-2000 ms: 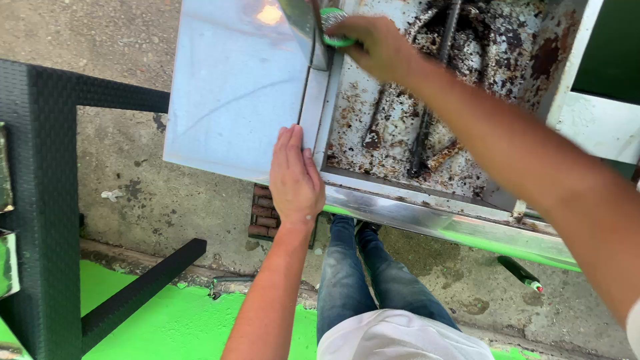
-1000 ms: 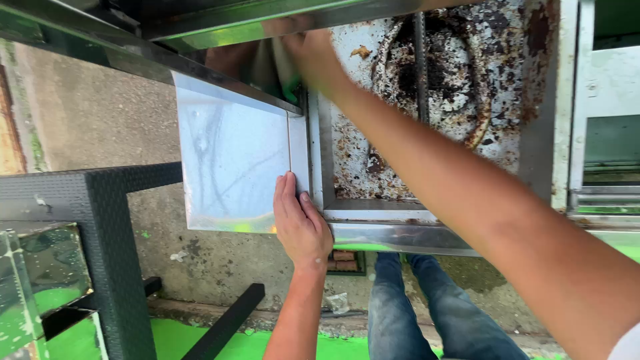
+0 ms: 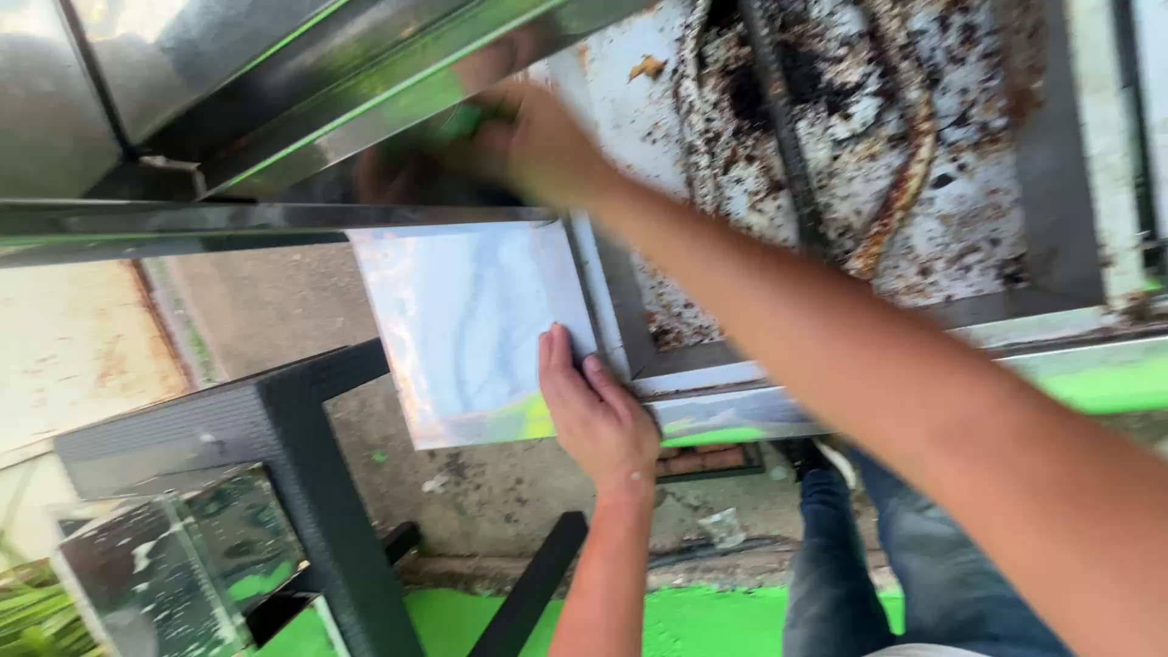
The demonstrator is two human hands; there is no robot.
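Note:
My left hand (image 3: 602, 420) rests on the right edge of a shiny metal side panel (image 3: 465, 319), fingers against the metal frame beside it. Farther up, my right hand (image 3: 538, 137) is blurred and closed around a green scrubbing pad (image 3: 461, 120), close to the dark shiny metal wall (image 3: 310, 178) of the unit. Part of the pad is hidden by the fingers and blur. Under my right forearm lies a metal basin (image 3: 657, 310) with a rusty, charred bottom, a curved tube (image 3: 903, 201) and a dark bar (image 3: 780, 119).
A dark textured frame (image 3: 319, 465) with clear panels (image 3: 182, 557) stands at lower left. A metal ledge with green paint (image 3: 1077, 365) runs along the near side. Below are bricks in a floor opening (image 3: 712, 459), a bit of clear plastic (image 3: 724, 526) and bright green ground (image 3: 712, 620).
The view has shifted, showing more of the metal unit at upper left. My right hand moves about near the metal wall with the green pad, while my left hand stays on the panel edge.

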